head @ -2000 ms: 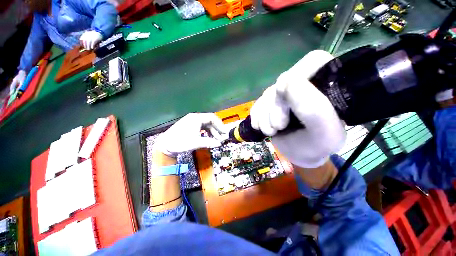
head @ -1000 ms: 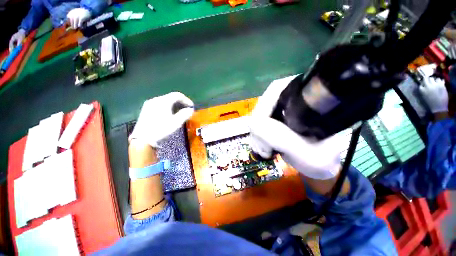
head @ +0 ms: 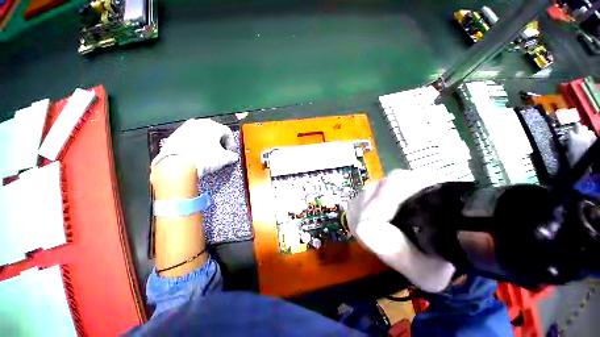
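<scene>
A green circuit board [head: 316,204] lies on the orange-brown fixture [head: 289,273], with a silver-white heatsink bar [head: 314,159] along its far edge. My gloved right hand [head: 401,227] is closed around the black electric screwdriver [head: 487,227], held nearly level over the board's right side; its tip is hard to see. My gloved left hand [head: 197,148] is over the upper part of the dark-framed screw tray [head: 227,210], thumb and fingers curled close together. Whether a screw is between the fingertips cannot be told.
White insulating sheets [head: 29,210] lie on a red board [head: 108,263] at left. Pale strips [head: 427,135] lie right of the fixture. Loose circuit boards [head: 118,23] sit on the green belt [head: 263,59]. Another person's gloved hand [head: 579,141] is at the right edge.
My left hand has moved from the screwdriver's nose to the screw tray. My right hand has drawn the screwdriver back from the heatsink bar, lower and to the right. The view has shifted.
</scene>
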